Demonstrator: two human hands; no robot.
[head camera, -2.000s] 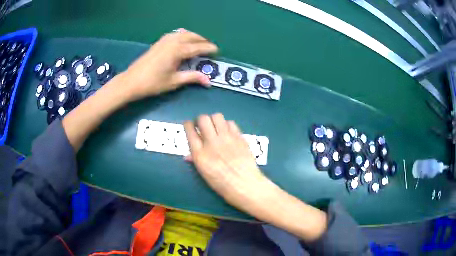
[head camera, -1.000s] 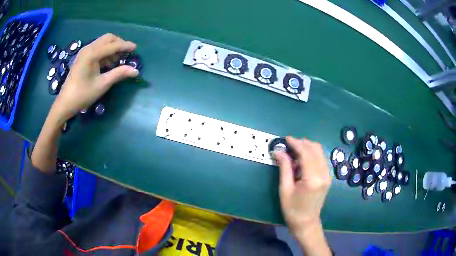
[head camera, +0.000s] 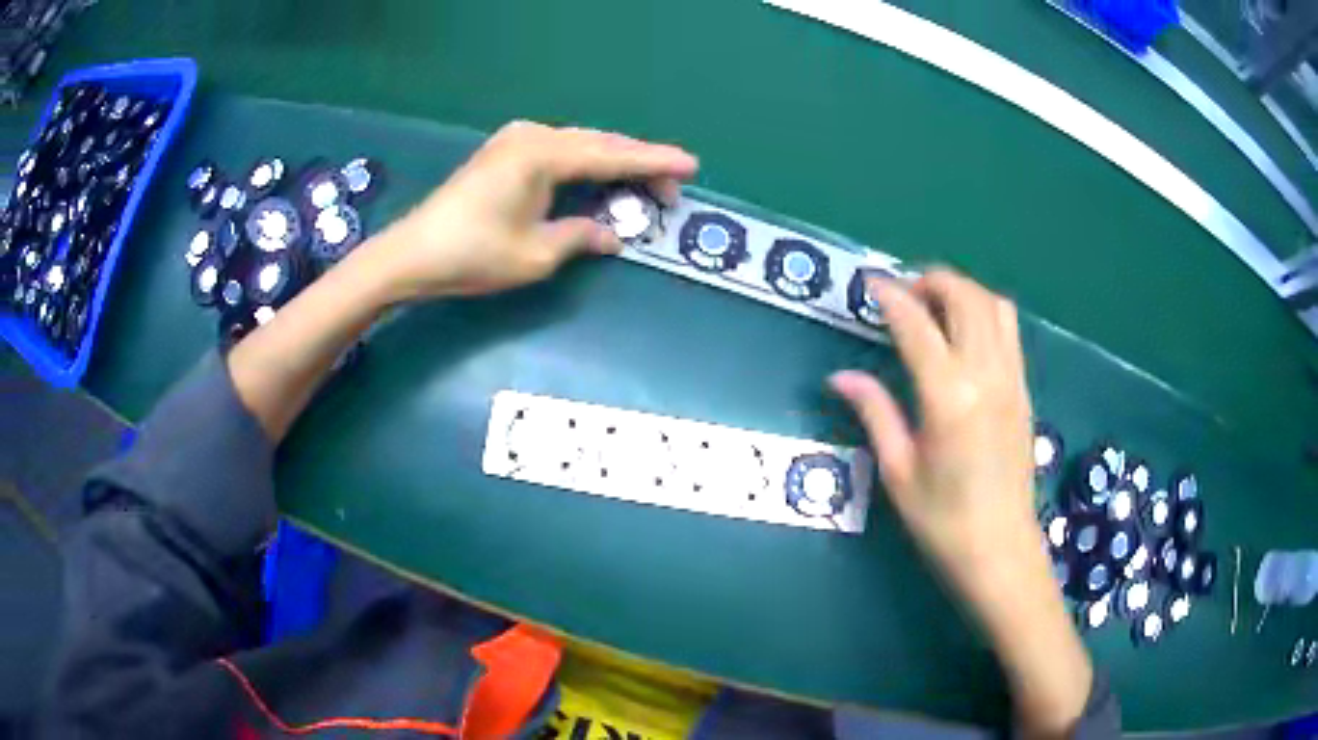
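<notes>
The upper white board bears black round parts, three plainly seen. At its left end a round part with a bright centre sits between the thumb and fingers of my left hand; its rim is partly hidden. My right hand is open, its fingertips over the rightmost part of the upper board and its thumb apart below. The lower white board has one black round part at its right end; its other positions are bare.
Loose black parts lie in a left pile and a right pile, partly behind my right hand. A blue bin of black parts stands far left. A clear bottle and thin stick lie far right.
My left hand has moved from the left pile to the upper board with a black part. My right hand has left the part on the lower board and moved up to the upper board.
</notes>
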